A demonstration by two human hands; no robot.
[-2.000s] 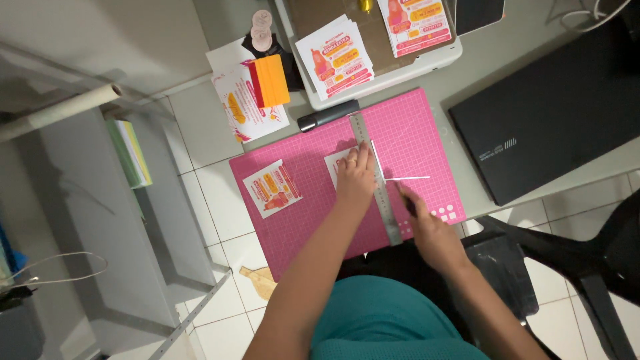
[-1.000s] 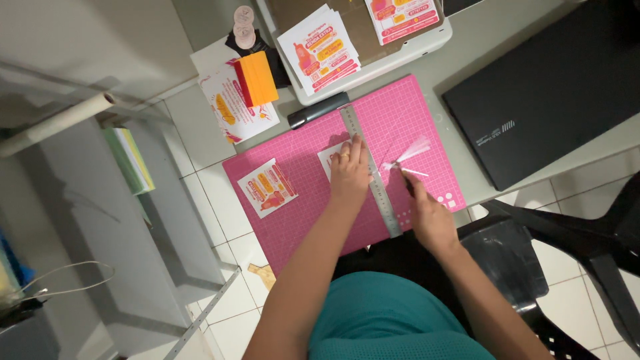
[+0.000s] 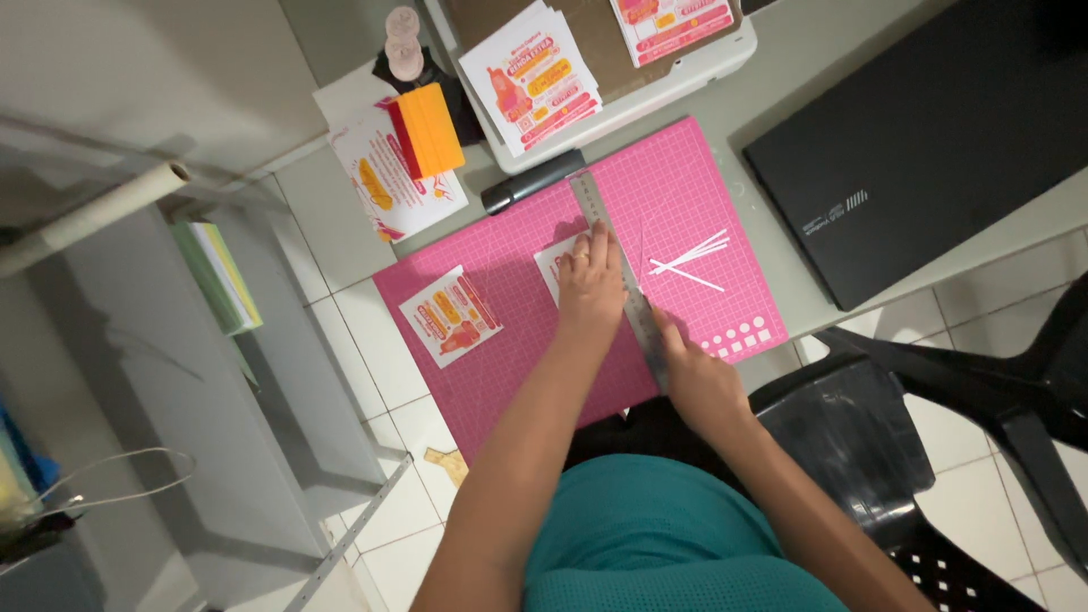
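Note:
My left hand [image 3: 592,276], spread flat, presses on a steel ruler [image 3: 643,327] and on a printed flyer [image 3: 551,265] under it. The ruler lies across a pink cutting mat [image 3: 510,246] with its grid lines showing. Close to the ruler's right edge, my right hand [image 3: 693,361] is closed around a cutter, mostly hidden by the fingers; its tip is near the ruler. Thin white paper strips [image 3: 701,255] lie in a loose bunch on the mat to the right. Another small flyer [image 3: 452,316] rests on the mat's left part.
Beyond the mat stand a white printer [image 3: 629,106] with stacks of flyers [image 3: 534,76] on it, a black cylindrical object [image 3: 533,182], and an orange and red block [image 3: 429,130] on printed sheets. A black laptop [image 3: 926,153] lies at right, above a black plastic chair [image 3: 850,433]. Grey shelves [image 3: 212,408] stand at left.
My right hand, with the cutter, has moved in against the ruler's right edge. The strips, spread near the cutter one second ago, now lie apart from it. My left hand stays on the ruler.

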